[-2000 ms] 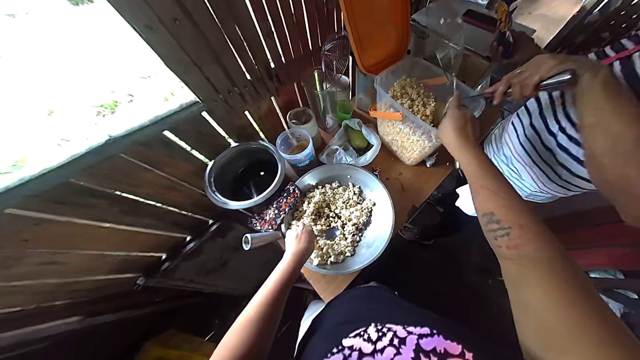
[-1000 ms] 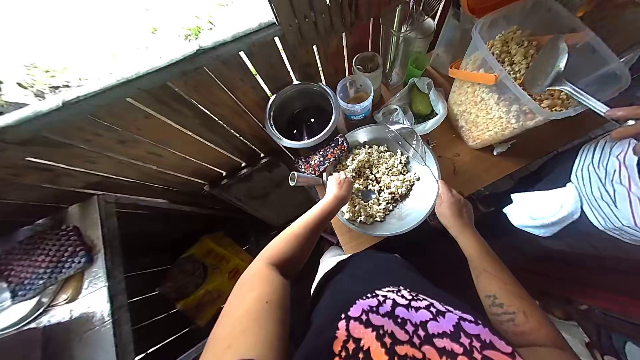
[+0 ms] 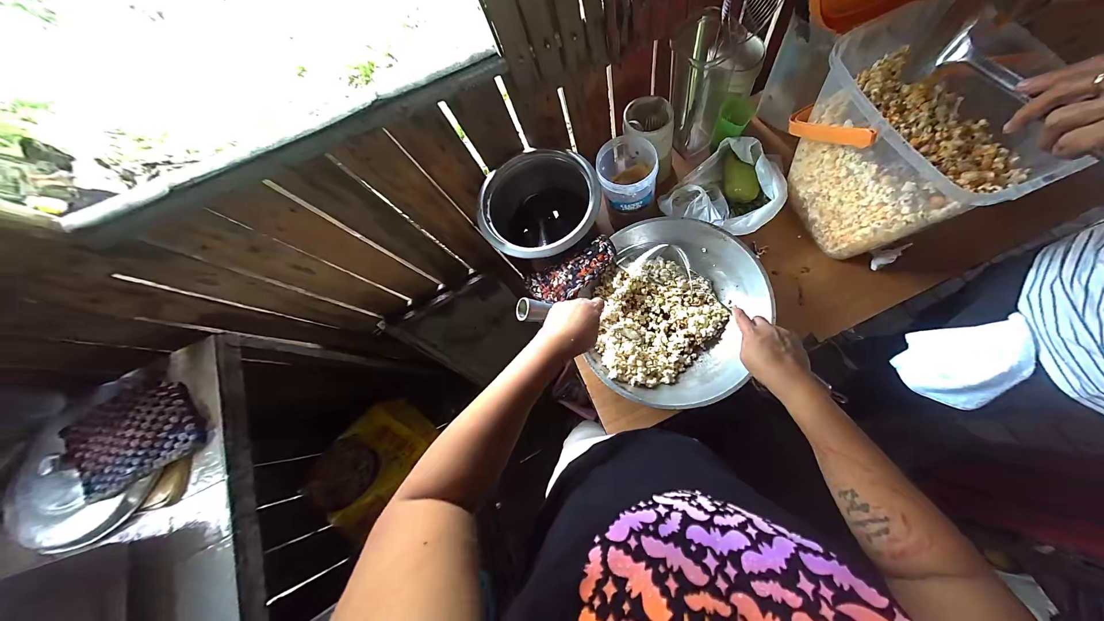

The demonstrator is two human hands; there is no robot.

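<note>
My left hand point(image 3: 573, 328) is closed around the tubular metal handle point(image 3: 533, 310) at the left side of a round metal pan point(image 3: 746, 276). Popcorn point(image 3: 660, 332) is heaped in the pan. My right hand point(image 3: 768, 349) reaches over the pan's right side, its fingers closed on what looks like the thin handle of a metal utensil point(image 3: 668, 252), whose broad end lies at the back of the popcorn. Part of that handle is hard to see. A crocheted potholder point(image 3: 573, 272) lies by the pan's left edge, beside a dark-filled metal pot point(image 3: 539, 207).
Behind the pan stand a plastic cup point(image 3: 628, 172), a glass point(image 3: 649, 121) and a plastic bag with a green item point(image 3: 742, 177). At right, another person's hand point(image 3: 1065, 108) holds a large metal spoon point(image 3: 979, 56) over a popcorn tub point(image 3: 871, 164). A slatted wooden wall point(image 3: 345, 224) rises behind.
My right hand has come from beside the popcorn tub and the other person's hand down to the pan's right side. My left hand stays at the handle. The view has swung right, then partly settled.
</note>
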